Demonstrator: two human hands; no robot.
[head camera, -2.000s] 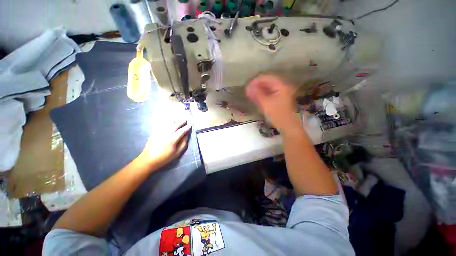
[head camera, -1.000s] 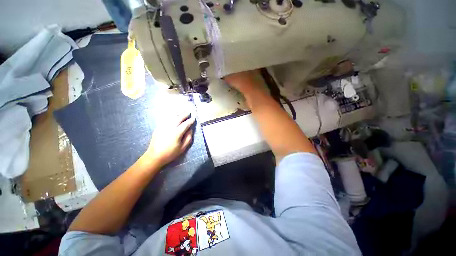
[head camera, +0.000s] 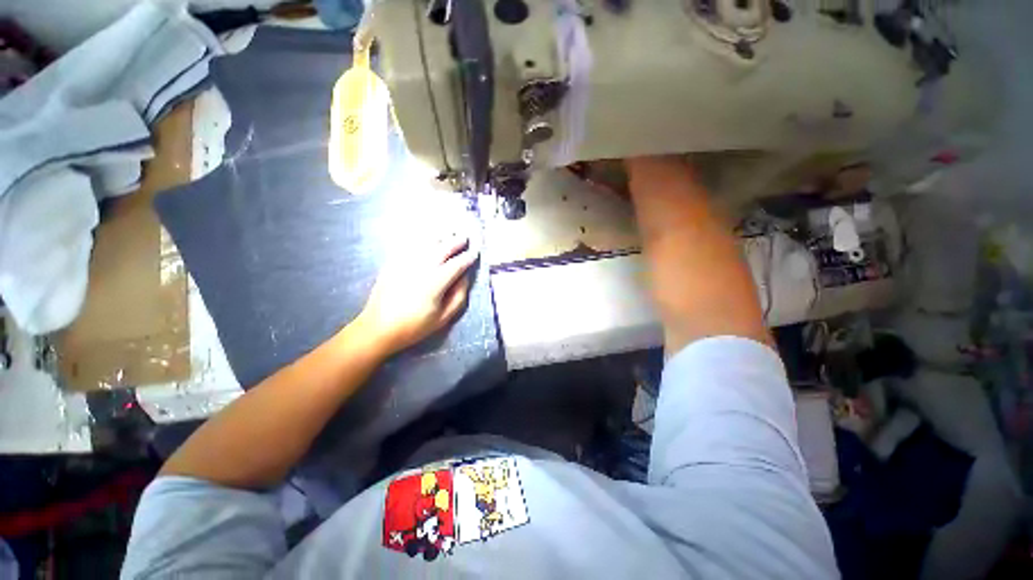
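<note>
A dark blue-grey fabric panel lies flat on the table left of the needle. My left hand rests on the panel, fingertips just below the bright lit presser foot and needle. The cream industrial sewing machine spans the top. My right forearm reaches under the machine head, right of the needle; the right hand is hidden behind the head. A yellow oval piece hangs left of the needle.
Pale cut pieces lie at the upper left, on a brown cardboard sheet. The white machine bed extends right, with small items at its far end. Dark cloth is at the lower right.
My right hand has moved from in front of the machine head to under it, out of sight. My left hand stays on the panel. The view has shifted closer to the machine.
</note>
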